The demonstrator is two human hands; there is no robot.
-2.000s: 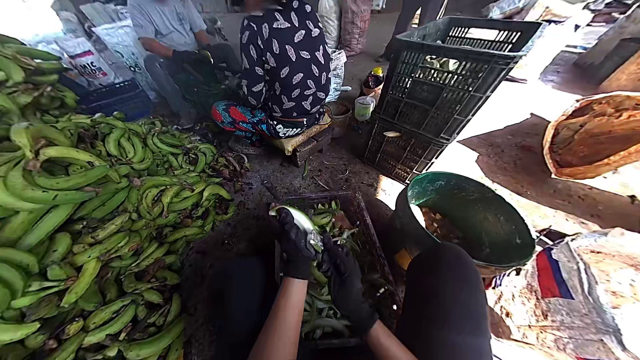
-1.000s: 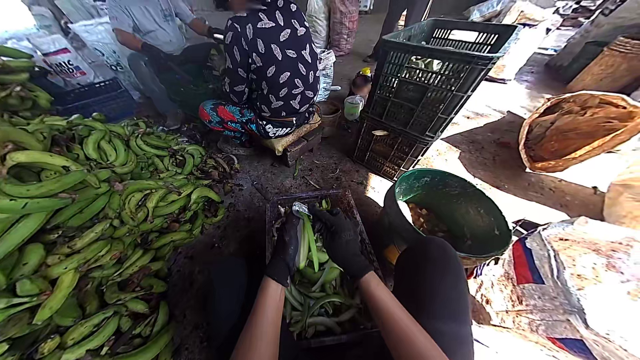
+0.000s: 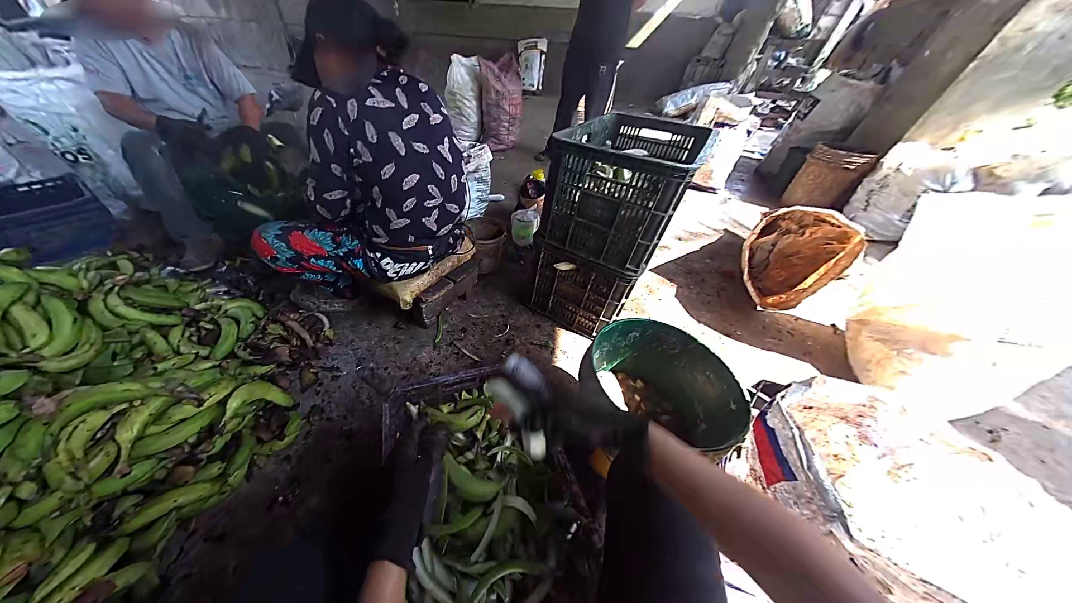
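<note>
My right hand (image 3: 578, 416), in a black glove, is blurred above the right side of a dark crate (image 3: 444, 381); its fingers are closed around a pale, blurred item (image 3: 529, 414), too smeared to name surely. My left hand (image 3: 412, 481), also gloved in black, rests at the crate's left side, near a green plantain (image 3: 456, 416); whether it holds anything cannot be told. Green plantain peels (image 3: 494, 519) and plantains lie in the crate between my hands. A green bucket (image 3: 703, 394) with pale pieces at its bottom stands right of the crate, beside my right hand.
A large heap of green plantains (image 3: 151, 419) lies at left. Two stacked black crates (image 3: 615, 205) stand ahead. One person (image 3: 385, 159) sits on a low stool; another person (image 3: 176, 109) sits behind at left. A brown basket (image 3: 800, 255) and a stained sack (image 3: 904, 469) lie at right.
My hands, close together over the crate a second ago, are now apart: the right has moved right toward the bucket, the left is at the crate's left side.
</note>
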